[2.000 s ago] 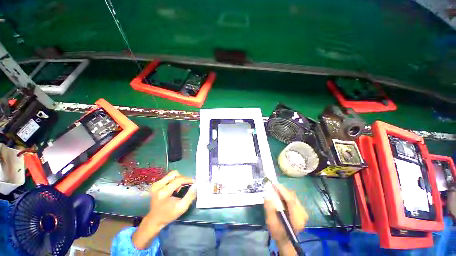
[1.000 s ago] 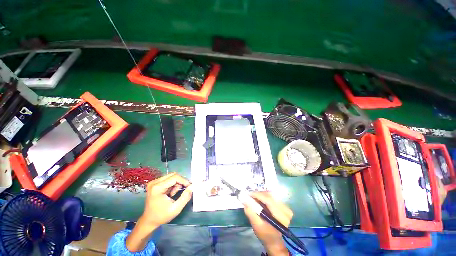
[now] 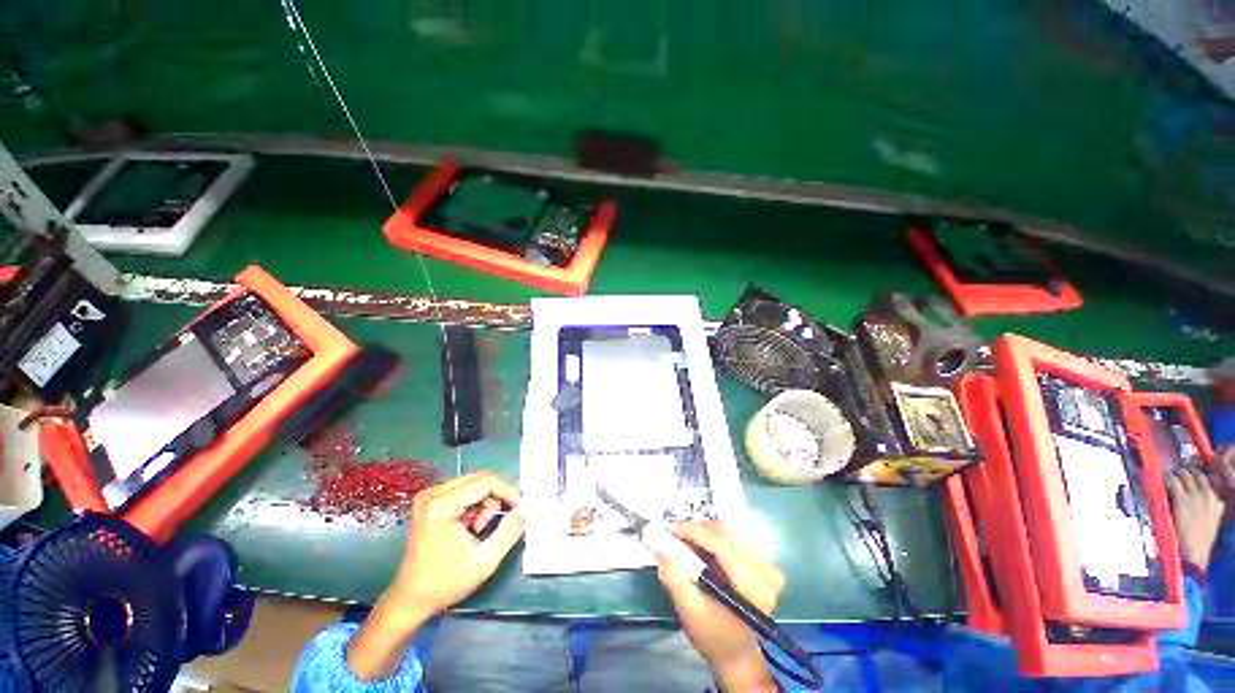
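A tablet (image 3: 634, 395) lies open-backed in a white frame (image 3: 545, 406), with its board at the lower end. My right hand (image 3: 725, 585) holds a soldering iron (image 3: 680, 552) like a pen, its tip over the lower part of the tablet. My left hand (image 3: 454, 542) is at the frame's left edge, with thumb and fingers bent together. The thin solder wire (image 3: 355, 125) hangs from above and runs down to the left fingers; the exact grip is too small to tell. A pile of tiny red parts (image 3: 369, 485) lies left of my left hand.
A pale pot (image 3: 799, 436), a black fan (image 3: 775, 349) and an iron stand (image 3: 932, 417) are right of the frame. Red-framed tablets (image 3: 1100, 487) are stacked at right, beside another person's hand (image 3: 1195, 517). One red-framed tablet (image 3: 169, 406) lies left, above a desk fan (image 3: 106, 616).
The iron tip has moved left from the board's right end to its left-middle part. My left hand has barely moved. Another person's hand now shows at the right.
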